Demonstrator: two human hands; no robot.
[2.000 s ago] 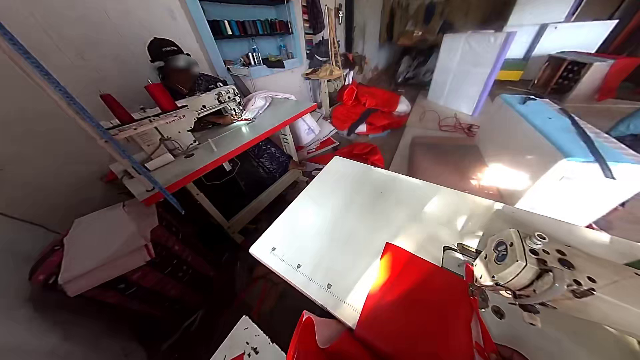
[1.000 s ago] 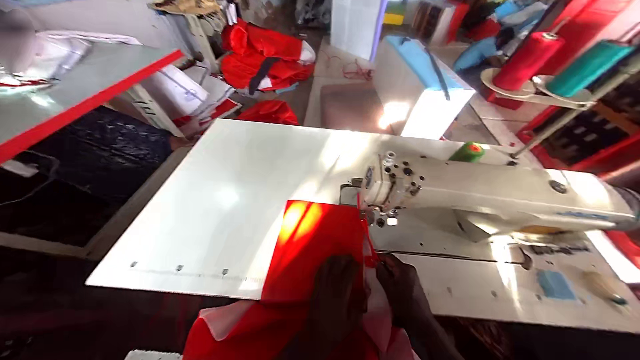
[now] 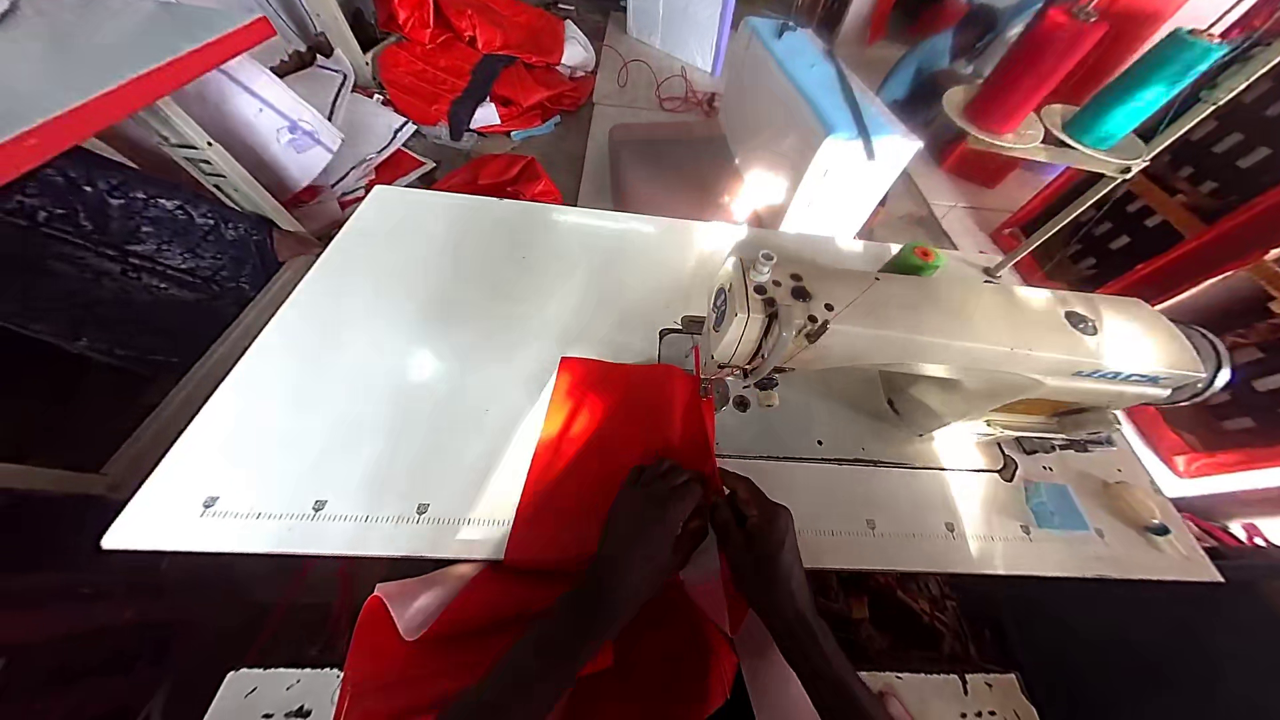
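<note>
Red fabric [image 3: 620,430] lies on the white sewing table [image 3: 400,300] and hangs over its front edge toward me. Its right edge runs under the presser foot [image 3: 706,388] of a white Jack sewing machine [image 3: 950,340]. My left hand [image 3: 655,515] rests on the fabric near that edge, fingers bent. Just to its right, my right hand [image 3: 750,520] pinches the same edge between thumb and fingers. Both hands are close together, in front of the needle area. The needle itself is too small to make out.
Red and teal thread cones [image 3: 1145,90] stand on a holder at the back right, and a green spool [image 3: 915,260] sits behind the machine. A light blue square [image 3: 1057,506] lies at the table's right. Red bundles [image 3: 480,60] lie on the floor beyond. Another table [image 3: 110,70] is at upper left.
The view has swung right and down since two seconds ago, when no hands showed. Both hands have been at the red fabric's edge since one second ago.
</note>
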